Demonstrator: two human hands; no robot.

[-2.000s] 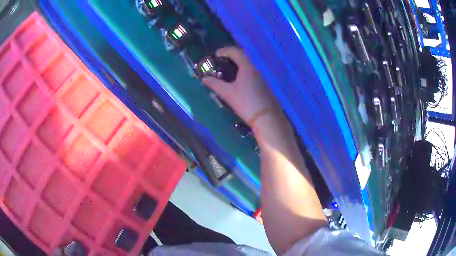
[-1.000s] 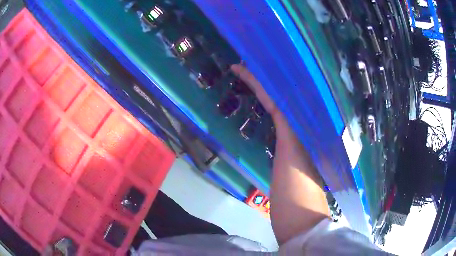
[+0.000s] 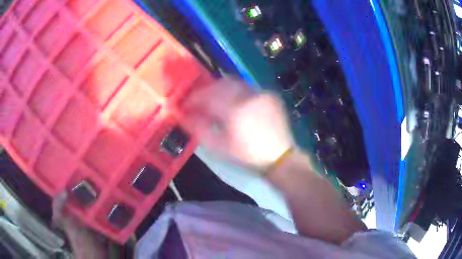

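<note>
The red compartment tray [image 3: 78, 112] fills the left side, tilted. Several small dark square watch bodies [image 3: 147, 178] sit in pockets along its lower right edge, one [image 3: 84, 192] in the row beside them; the other visible pockets hold nothing. My left hand [image 3: 83, 233] grips the tray's lower edge, partly hidden under it. My right hand [image 3: 230, 119] is motion-blurred over the tray's right edge. Its fingertips are unclear, so I cannot tell if it holds anything. Small units with lit faces [image 3: 275, 45] stand on the green shelf to the right.
A blue rack beam [image 3: 354, 96] runs down right of the green shelf [image 3: 223, 23]. Beyond it, another shelf carries dark units with shiny metal parts [image 3: 426, 76]. A small white label [image 3: 404, 139] hangs on that shelf's edge. Dark units crowd the near shelf.
My right hand has left the shelf units and moved left to the tray. The tray appears higher and further right in view, so more of its lower edge and another watch body show.
</note>
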